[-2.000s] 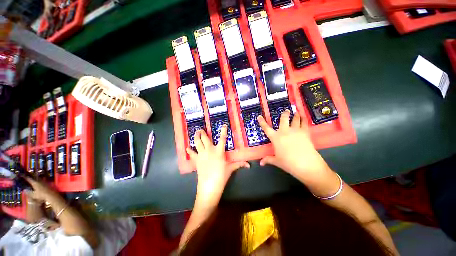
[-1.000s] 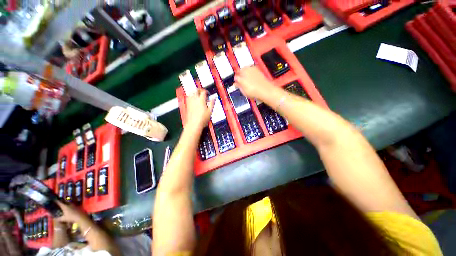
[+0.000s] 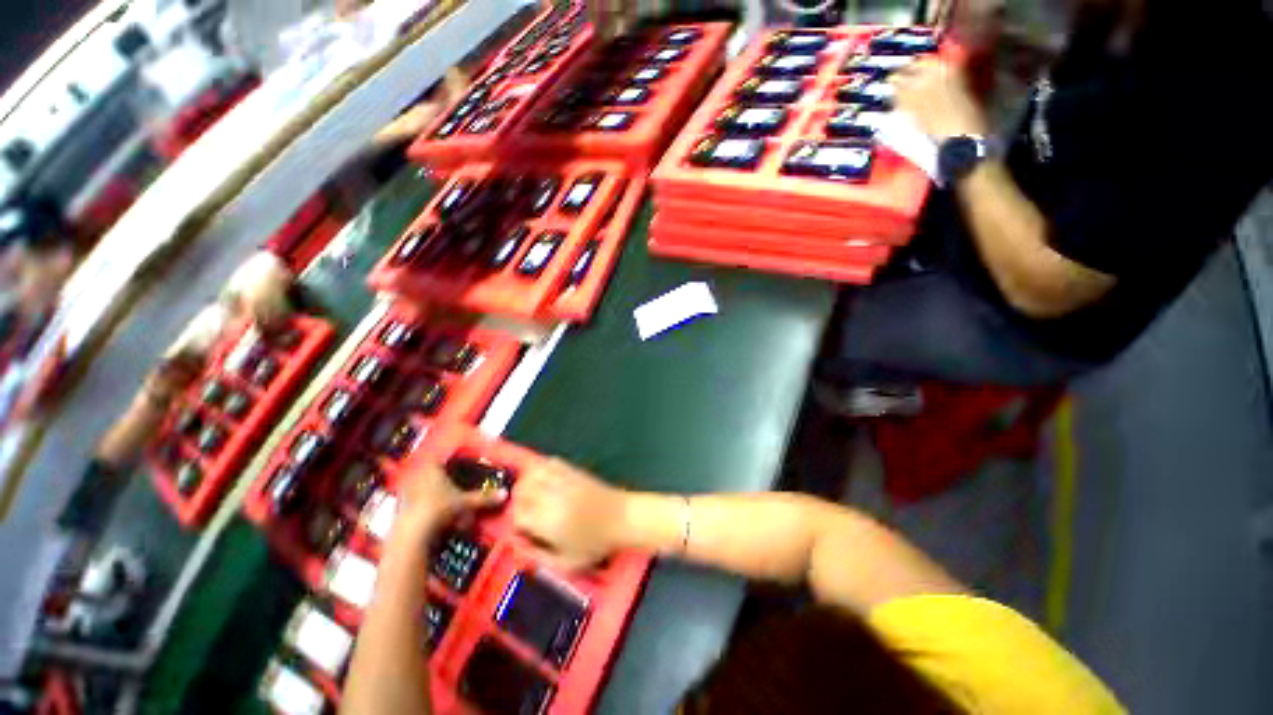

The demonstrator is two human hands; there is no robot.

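A red phone tray (image 3: 631, 615) lies before me, seen at a slant. My left hand (image 3: 430, 500) is at a closed dark flip phone (image 3: 479, 478), its thumb along the near edge. My right hand (image 3: 570, 514) is at the phone's other side, fingers curled; whether it grips is unclear. Nearer in the tray are a dark screen with a blue-lit edge (image 3: 542, 615) and a keypad (image 3: 458, 562). Open phones with pale displays (image 3: 321, 637) show left of my left forearm, which hides part of the tray.
Another filled tray (image 3: 510, 366) adjoins beyond. A white paper sheet (image 3: 676, 310) lies on the green bench (image 3: 628, 405). Stacked phone trays (image 3: 768, 231) stand further off, where a person in black (image 3: 1117, 182) reaches in. Other hands (image 3: 137, 419) work at a tray across the rail.
The view has swung right along the bench, showing the tray stack and the person in black. My hands have moved from the open phones to a closed phone.
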